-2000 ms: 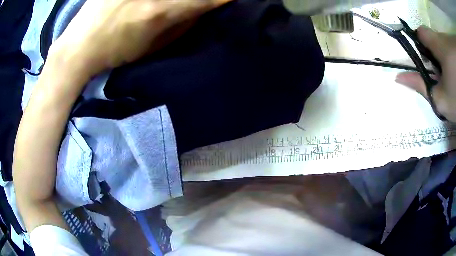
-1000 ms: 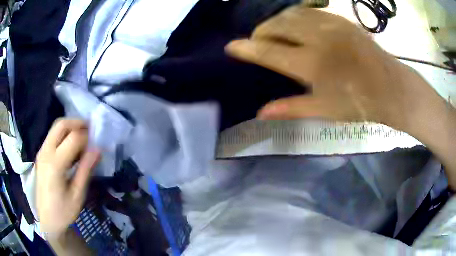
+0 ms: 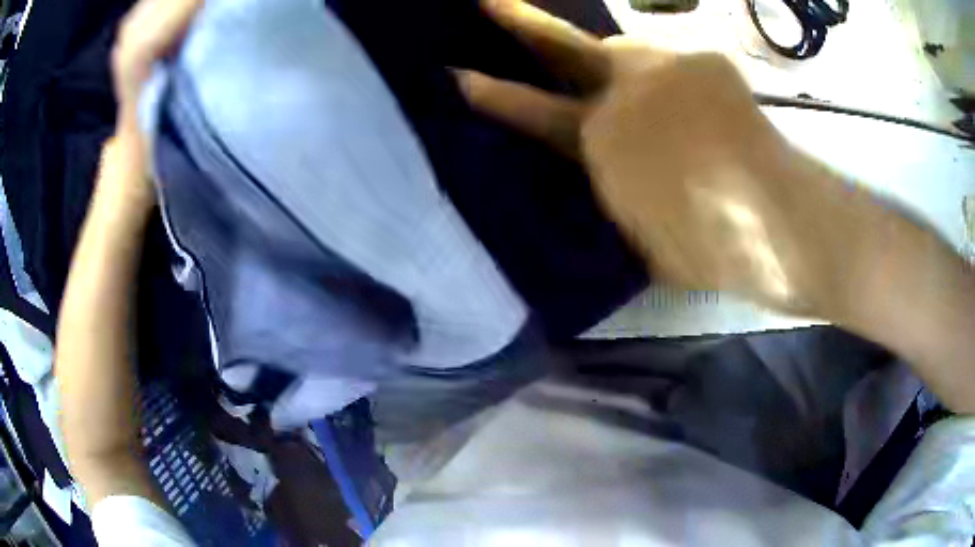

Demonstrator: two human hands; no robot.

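A grey knit panel (image 3: pixel 321 139) hangs from the upper left down over the table's front edge, blurred. My left hand (image 3: pixel 153 43) is at the top left, gripping the upper edge of the grey panel. The black knit panel (image 3: pixel 513 203) lies on the machine table to the right of the grey one. My right hand (image 3: pixel 641 139) lies over the black panel with two fingers spread to the left; whether it grips the cloth cannot be told.
Black-handled scissors (image 3: pixel 807 27) lie at the top right of the white table (image 3: pixel 855 150). A printed scale (image 3: pixel 684 299) runs along the front edge, partly under my right hand. A blue basket (image 3: pixel 192 459) with pieces is below left. Dark cloth (image 3: pixel 64 192) lies at far left.
The scissors, held in my right hand at first, now lie on the table. My right hand has moved left onto the black panel. My left hand has moved up with the grey panel, which is spread larger.
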